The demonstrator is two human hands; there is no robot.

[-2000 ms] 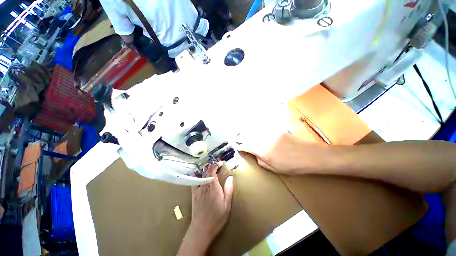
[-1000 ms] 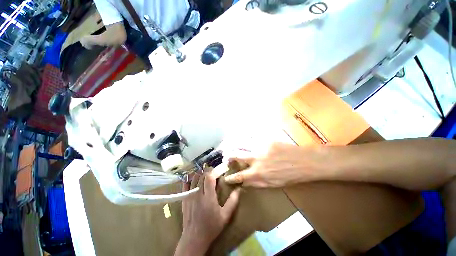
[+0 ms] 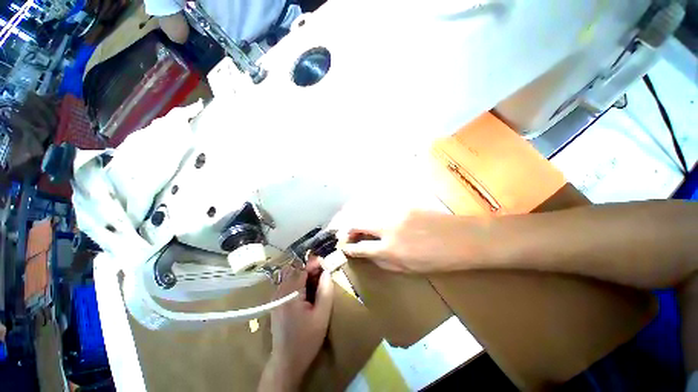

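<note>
A large brown panel [image 3: 199,356] lies on the table under the machine head. Its front part is bunched up, and white tabletop shows through a narrow gap near the needle area. My left hand [image 3: 300,312] is beside the presser foot with curled fingers; the machine partly hides its fingertips. My right hand [image 3: 406,243] is just right of the needle, fingers closed on the raised brown panel. A small pale piece [image 3: 334,261] shows between the hands. An orange zipper pocket piece [image 3: 501,164] lies on brown material behind my right forearm.
The white sewing machine [image 3: 383,99] spans the view. A small yellowish label [image 3: 254,325] is left of my left hand. Yellow tape [image 3: 383,371] crosses the white tabletop in front. A black cord [image 3: 666,122] lies at right. A person in white [image 3: 237,17] is beyond the machine.
The brown panel's front edge has drawn up and folded, baring more tabletop and yellow tape. My left fingers have curled in. The view has shifted, so the machine head appears further left.
</note>
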